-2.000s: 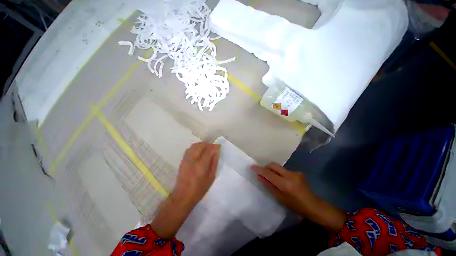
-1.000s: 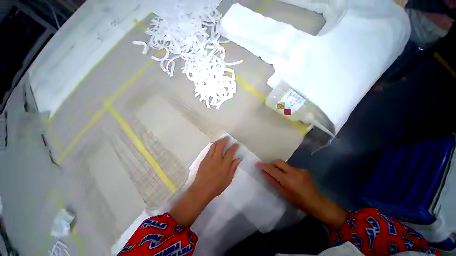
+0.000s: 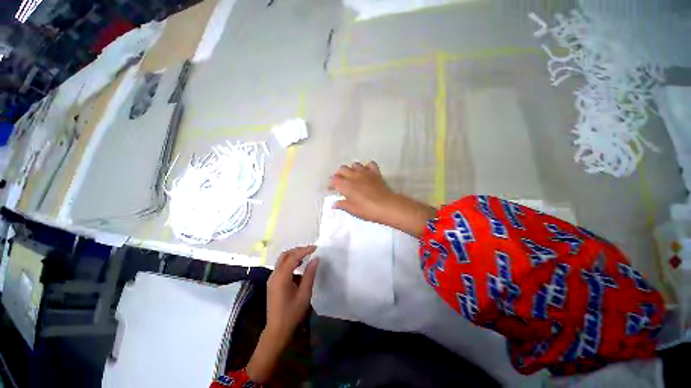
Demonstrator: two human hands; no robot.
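A white bag panel (image 3: 371, 265) lies at the table's front edge, with a folded-over rectangular part under my hands. The rest of it runs right, partly hidden by my right sleeve. My right hand (image 3: 364, 191) reaches across from the right, fingers spread at the panel's upper left corner, thumb side touching it. My left hand (image 3: 294, 282) is at the panel's left edge, thumb and fingertips near or on it; whether they pinch it is unclear.
A heap of long white cord (image 3: 216, 193) and a crumpled scrap (image 3: 290, 132) lie left. Curly short strips (image 3: 610, 114) lie at upper right. The glue bottle (image 3: 673, 256) is cut off at right. A panel stack (image 3: 125, 163) lies far left, a lower stack (image 3: 170, 330) below the table edge.
The view has swung left, so the cord heap and stacks now show. My right hand has moved across to the panel's upper left corner. My left hand is now at its left edge.
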